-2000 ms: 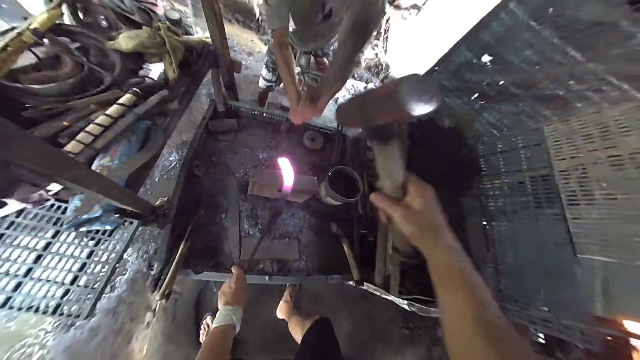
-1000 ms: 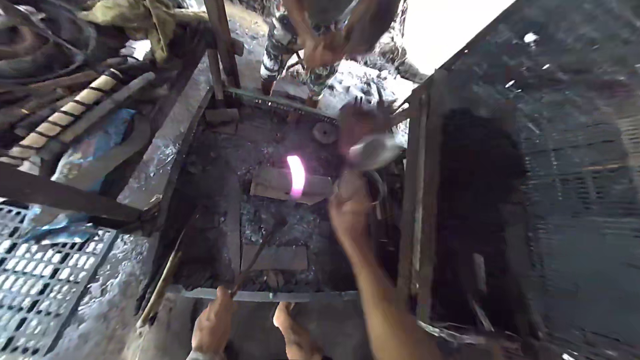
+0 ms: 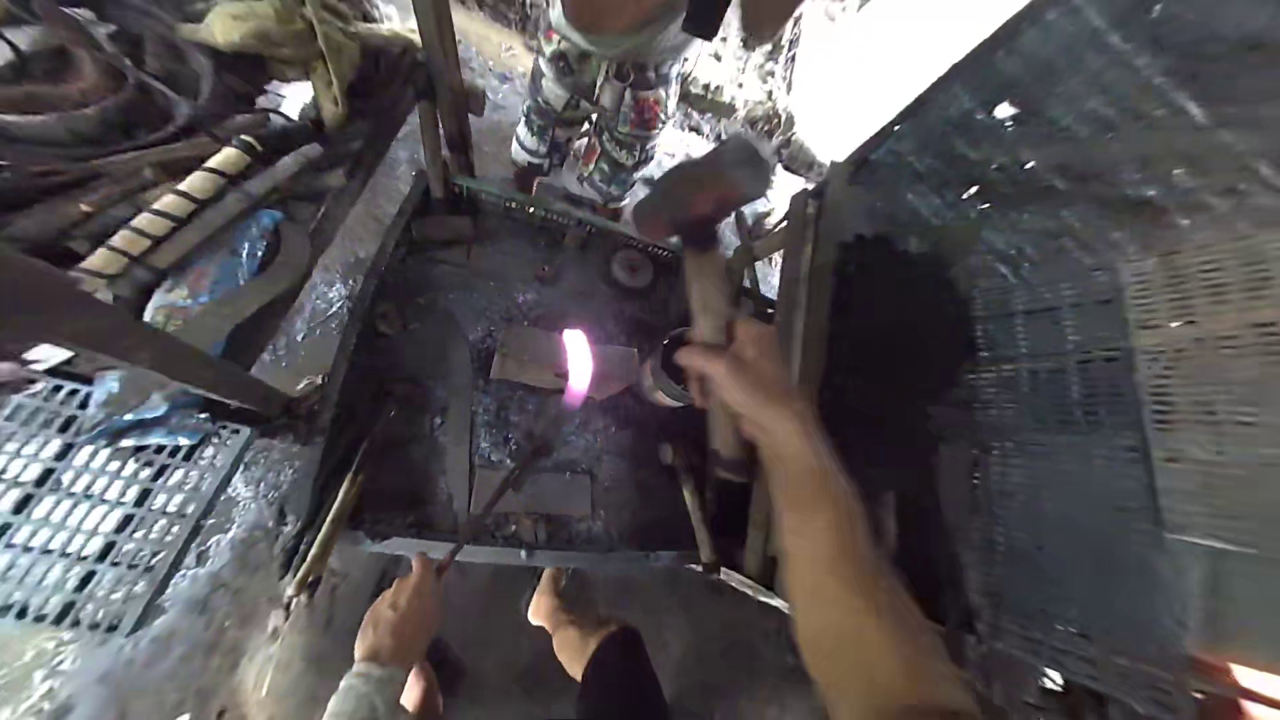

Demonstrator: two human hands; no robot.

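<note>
My right hand (image 3: 745,375) grips the wooden handle of a hammer (image 3: 703,190), whose heavy metal head is raised to the right of an anvil block (image 3: 530,357). On that block lies a glowing hot metal piece (image 3: 577,367), curved and pinkish white. A dark metal rod or pair of tongs (image 3: 505,483) runs from the hot piece down to my left hand (image 3: 403,612), which is closed around its near end at the front edge of the work pit. Which of the two tools it is, I cannot tell.
A round metal can (image 3: 665,372) stands right of the block. A person in patterned trousers (image 3: 600,120) stands beyond the pit. A wooden handle (image 3: 693,505) leans near its front right corner. Plastic crates (image 3: 110,510) lie left; a dark panel rises at right.
The hammer was raised, then lower and closer to the block, and is now up again in my right hand. The other person's hands, together before, are mostly out of view. The view has shifted.
</note>
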